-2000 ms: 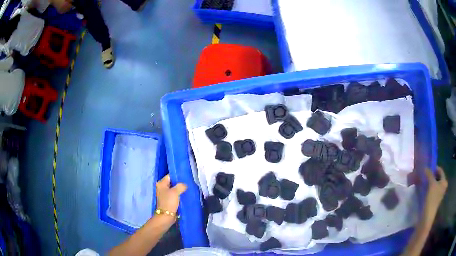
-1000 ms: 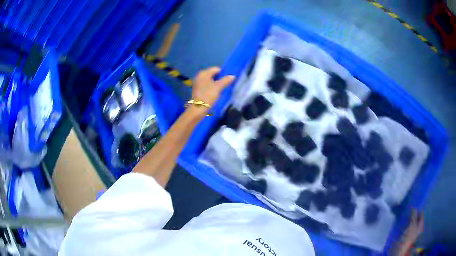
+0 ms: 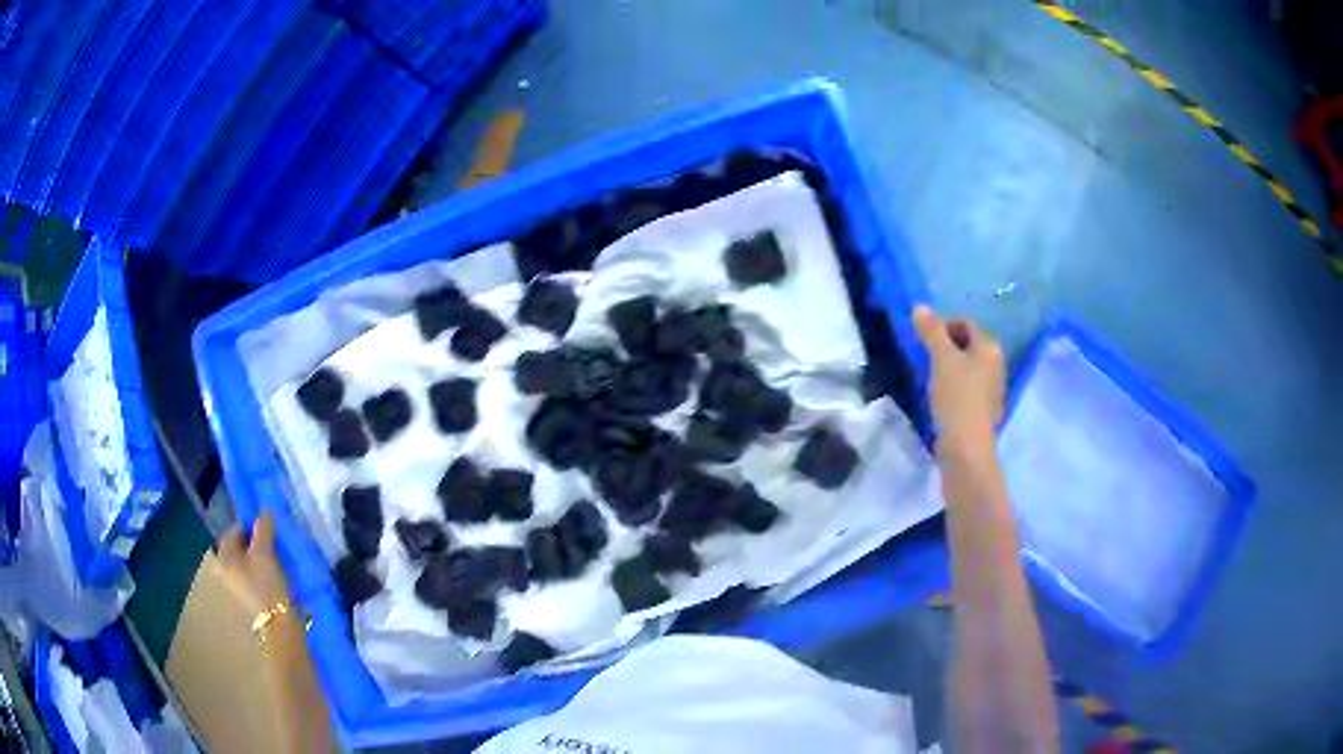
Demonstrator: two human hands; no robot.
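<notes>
A large blue plastic crate [image 3: 273,486] is held in front of my body, slightly tilted in the view. Matte black moulded parts [image 3: 633,427] lie loose on a wrinkled white liner sheet [image 3: 332,479] in it, heaped near the middle. More dark parts show under the sheet along the far edge. My left hand [image 3: 254,567] grips the crate's left side, its fingers partly hidden by the rim. My right hand [image 3: 960,376] grips the right side near the far corner.
Stacked blue crates [image 3: 280,118] stand at the upper left. A lined blue crate [image 3: 111,398] and a brown cardboard piece [image 3: 221,648] are at the left. A smaller blue crate with a white liner [image 3: 1127,494] sits on the floor at the right. Yellow-black tape [image 3: 1178,103] crosses the floor.
The view has swung from the floor with the red stools to the crate stack. The held crate has turned and moved left in the view. Both hands stay on it.
</notes>
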